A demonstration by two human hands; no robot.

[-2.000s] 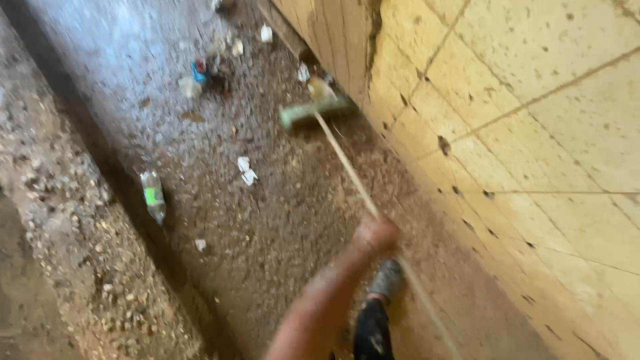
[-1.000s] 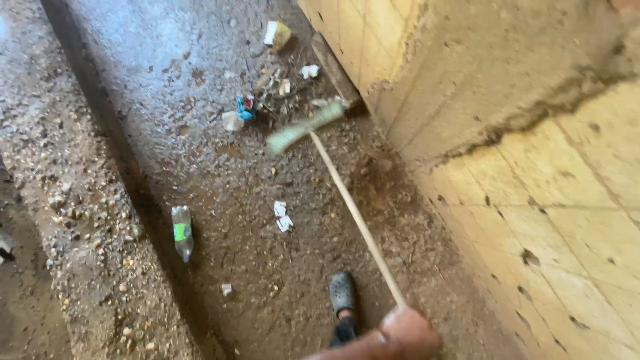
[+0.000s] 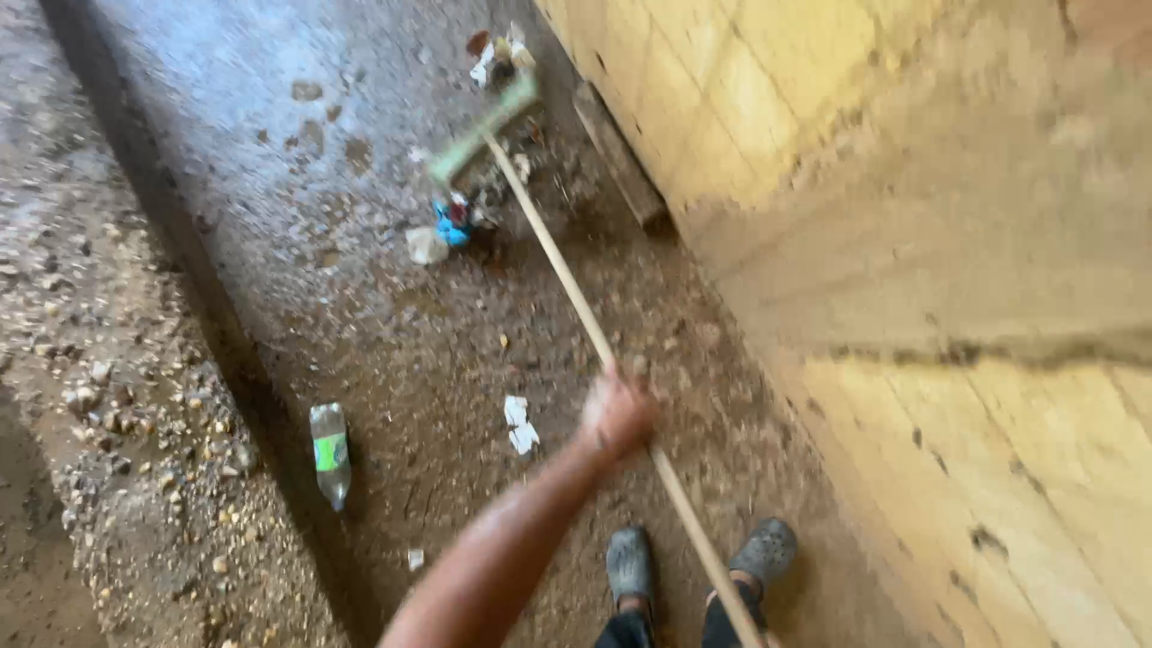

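My left hand (image 3: pixel 619 412) is closed around the middle of a long wooden handle (image 3: pixel 576 292), its forearm coming in from the bottom edge. At the handle's far end is a wide, pale green broom-like head (image 3: pixel 486 130), blurred, low over the floor or on it. Litter lies by the head: a blue and red wrapper (image 3: pixel 453 223), a clear plastic piece (image 3: pixel 427 245) and crumpled scraps (image 3: pixel 502 58). Torn white paper (image 3: pixel 520 425) lies left of my hand. The handle's near end runs out of view at the bottom, and my right hand cannot be made out.
A plastic bottle with a green label (image 3: pixel 330 454) lies beside a rough, gravelly concrete ledge (image 3: pixel 171 450) on the left. A short wooden block (image 3: pixel 621 155) rests along the stained yellow tiled wall (image 3: pixel 1017 468). My feet in grey clogs (image 3: pixel 630 562) stand on the wet, dirty floor.
The green head has moved away along the floor, from right of the blue wrapper to just beyond it. Both clogs now show, where one did before. The view has shifted.
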